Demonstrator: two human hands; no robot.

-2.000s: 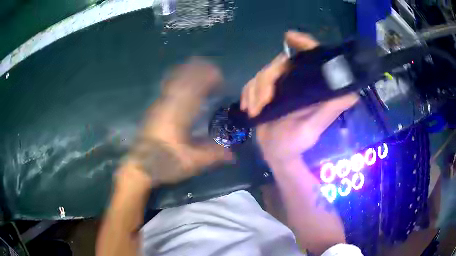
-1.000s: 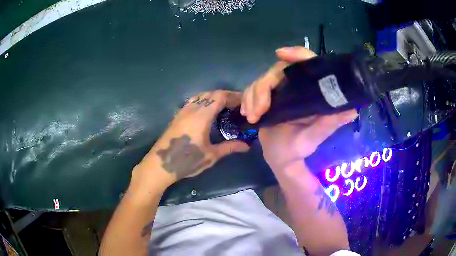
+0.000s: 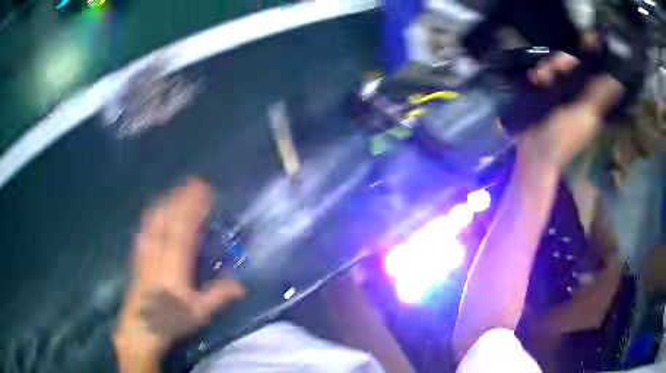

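Observation:
The picture is blurred by motion. My left hand (image 3: 171,269) is over the dark green mat (image 3: 95,211), fingers extended and thumb apart, with nothing visible in it. A small round dark unit with blue glints (image 3: 232,250) lies on the mat just right of that hand, not gripped. My right hand (image 3: 566,116) is far out at the upper right, its fingers curled around a thick black tool (image 3: 529,84). The tool's ends are blurred against other dark things.
A bright pink-white glow of lit rings (image 3: 427,255) is at lower centre-right. A pale stick (image 3: 285,142) lies on the mat. Yellow-and-green handled tools (image 3: 431,97) are at upper centre. A silvery pile (image 3: 157,98) sits by the white strip (image 3: 219,33). A blue box (image 3: 400,36) stands behind.
My left hand has let go of the round unit and opened. My right hand has carried the black tool away from the unit, to the upper right. The view has turned right.

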